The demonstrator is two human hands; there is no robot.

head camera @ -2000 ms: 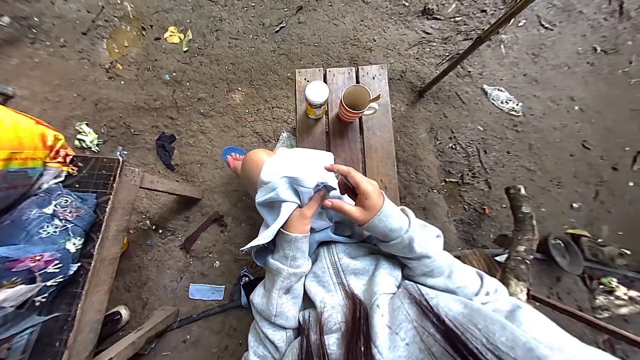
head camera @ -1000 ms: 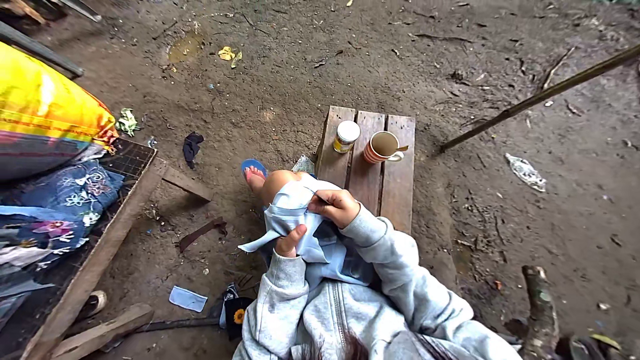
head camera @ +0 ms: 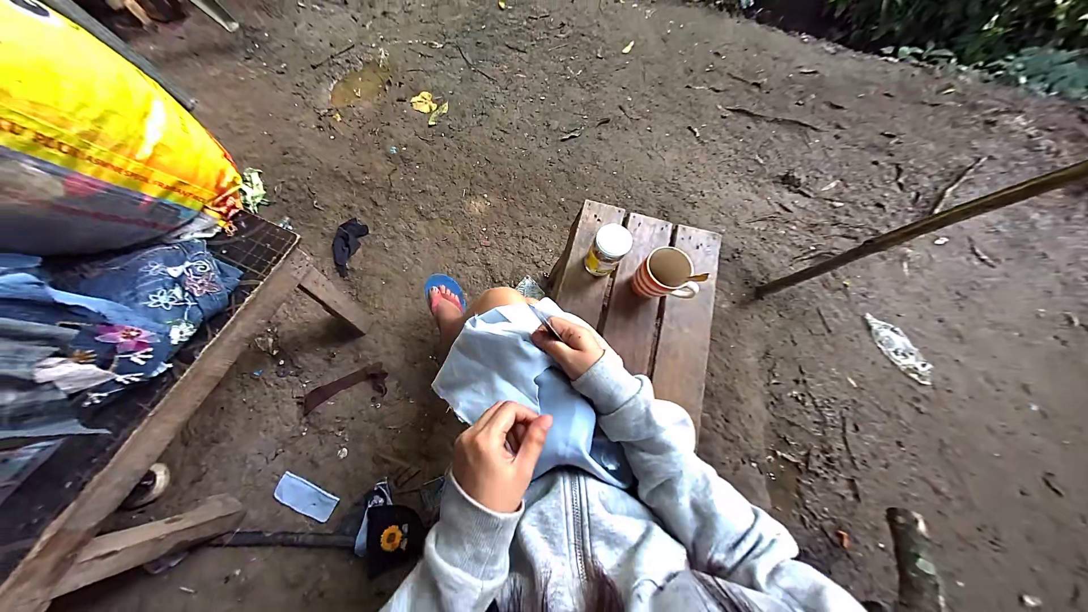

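Light blue fabric (head camera: 501,361) is draped over my lap and thigh. My right hand (head camera: 571,344) grips its edge near the bench, with a thin dark item, too small to make out, by the fingertips. Over the near edge of the fabric, my left hand (head camera: 500,455) is curled with thumb and fingers drawn together; whether a thread or needle lies between them cannot be seen. On the wooden slatted bench (head camera: 687,340) beside my leg stand a white-lidded jar (head camera: 609,249) and a striped mug (head camera: 661,274) with a spoon in it.
At left, a wooden-framed mesh table (head camera: 204,374) carries embroidered denim (head camera: 161,310) and a yellow sack (head camera: 102,119). A blue cloth piece (head camera: 306,497), a black cloth (head camera: 348,245) and crumpled plastic (head camera: 899,348) lie on the dirt. A wooden pole (head camera: 926,228) slants at right.
My left hand has come away from the fabric toward my body. My right hand remains at the cloth, which now lies more spread over my thigh. The view has shifted.
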